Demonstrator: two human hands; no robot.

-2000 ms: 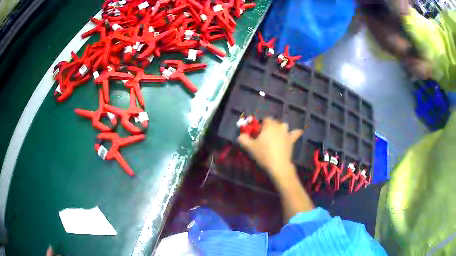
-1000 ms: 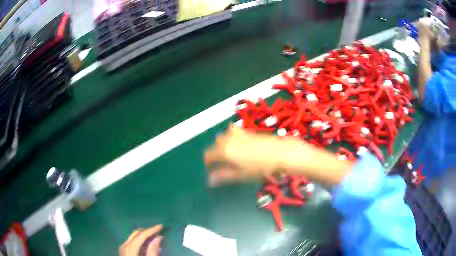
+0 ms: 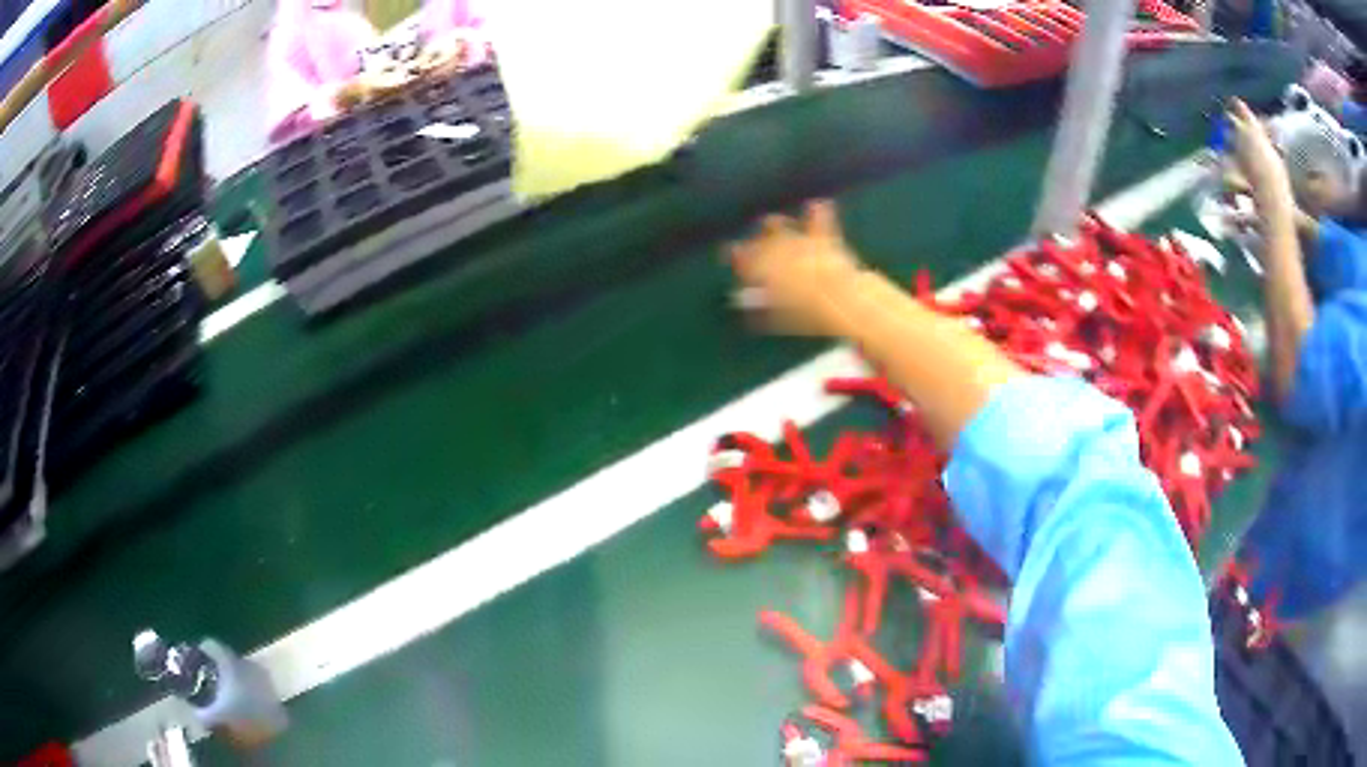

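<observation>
My right hand is stretched over the dark green strip beyond the long white line. Its fingers are bent and blurred, and I cannot tell whether they hold anything. A big pile of red spring clamps with small white labels lies right of and below my forearm. A few more clamps lie nearer on the green bench. My left hand is out of the picture.
A whitish bottle stands at lower left. Dark pocket trays and a black stack are at back left. A red tray and grey post are behind. Another person's blue sleeve is at right.
My right hand has moved from the tray at right, across the bench, to beyond the white line. My left hand has left the picture. The view has swung left and up.
</observation>
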